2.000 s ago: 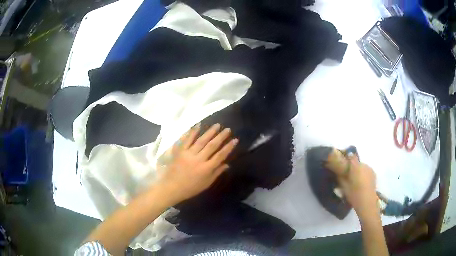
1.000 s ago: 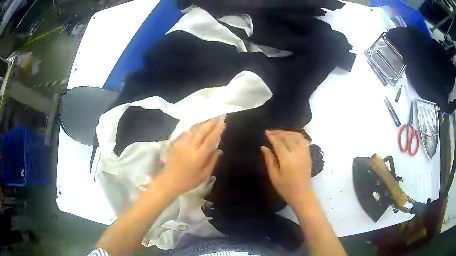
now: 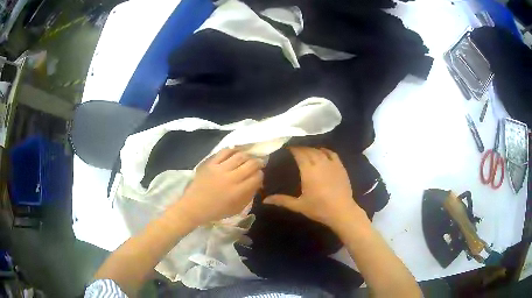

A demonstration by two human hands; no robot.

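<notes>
A large black garment piece (image 3: 262, 75) with white lining (image 3: 175, 256) covers the middle of the table in the head view. My left hand (image 3: 224, 186) has its fingers curled at the edge where the lining meets the black cloth; it seems to pinch the lining there. My right hand (image 3: 318, 183) lies on the black cloth just right of it, fingers forward, thumb pointing left, holding nothing. The steam iron (image 3: 449, 227) with its tan wooden handle stands at the right on the table, untouched.
Red-handled scissors (image 3: 492, 169), a silver iron-shaped plate (image 3: 515, 154) and a metal tray (image 3: 471, 64) lie at the right. A grey rounded board end (image 3: 105, 134) shows at the left, beside a blue strip (image 3: 154, 64). A blue bin (image 3: 28, 171) is at the lower left.
My right hand let go of the iron, came onto the black cloth, then moved left towards my left hand. My left fingers have curled. The white lining's upper flap has shifted.
</notes>
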